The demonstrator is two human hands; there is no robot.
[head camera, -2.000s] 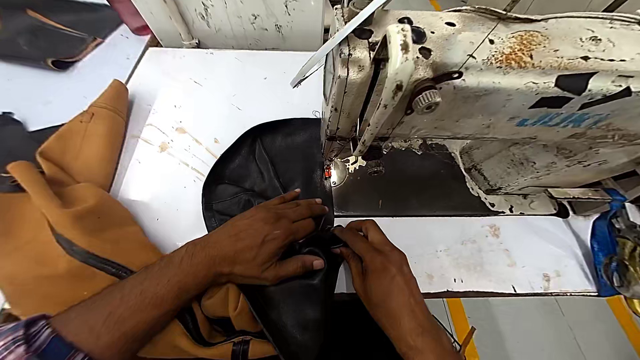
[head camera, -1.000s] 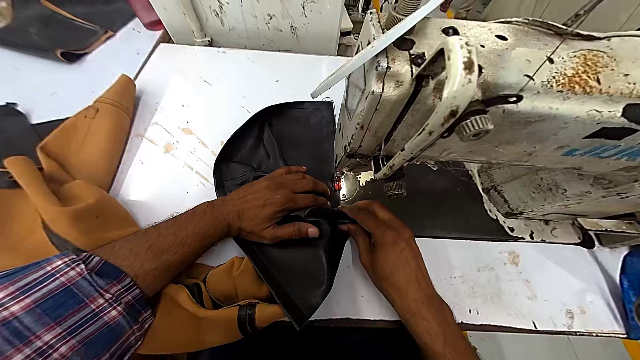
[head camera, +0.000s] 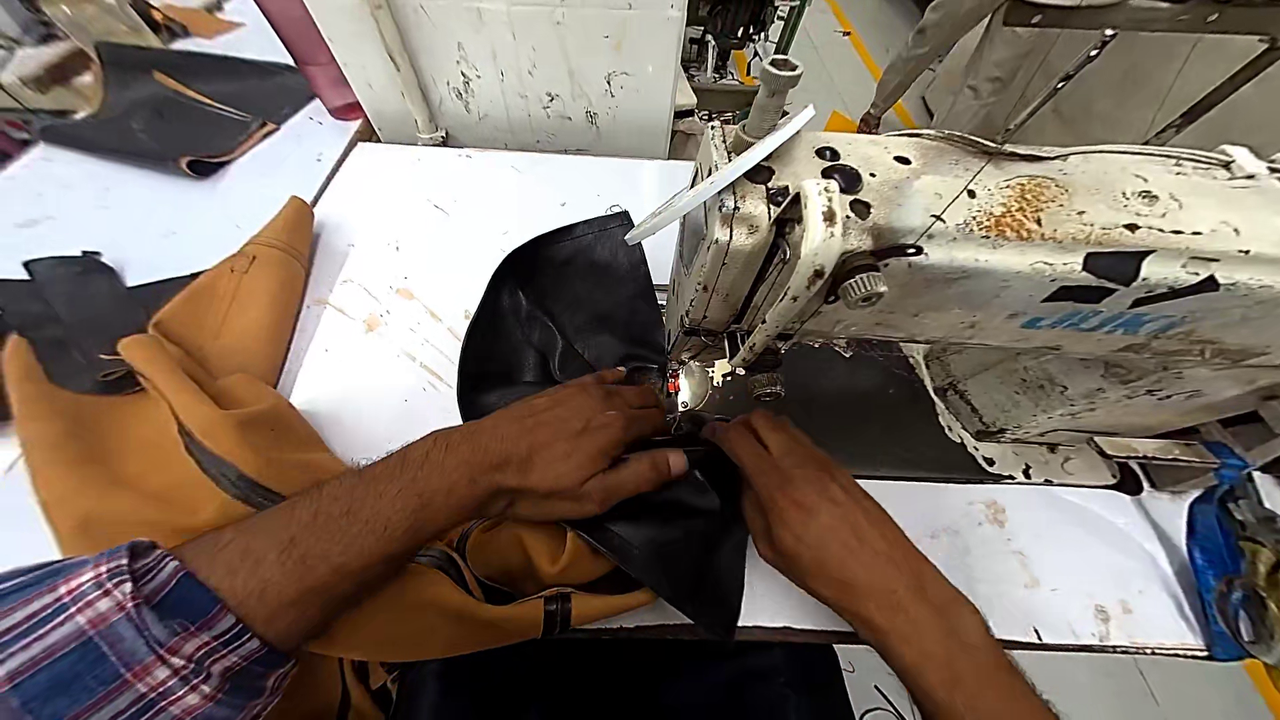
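A black leather piece (head camera: 565,300) lies on the white table to the left of the needle of a Juki sewing machine (head camera: 960,250). Its curved flap spreads behind my hands, and a pointed end hangs toward the table's front edge. My left hand (head camera: 590,450) presses flat on the leather beside the presser foot, thumb pointing right. With fingers bent, my right hand (head camera: 790,480) pinches the leather's edge just in front of the needle. Tan leather with black trim (head camera: 230,400) lies under and beside my left forearm. The leather under my palms is hidden.
Dark leather pieces (head camera: 190,100) lie on another table at the back left. A white cabinet (head camera: 530,80) stands behind the machine table (head camera: 400,240). At the right edge is a blue bundle (head camera: 1215,550). Part of another person (head camera: 925,50) shows at the top right.
The black leather's curved flap has turned and shifted against the machine, its tip now angled away from the needle bar. Both hands remain on the leather near the needle. The view has shifted.
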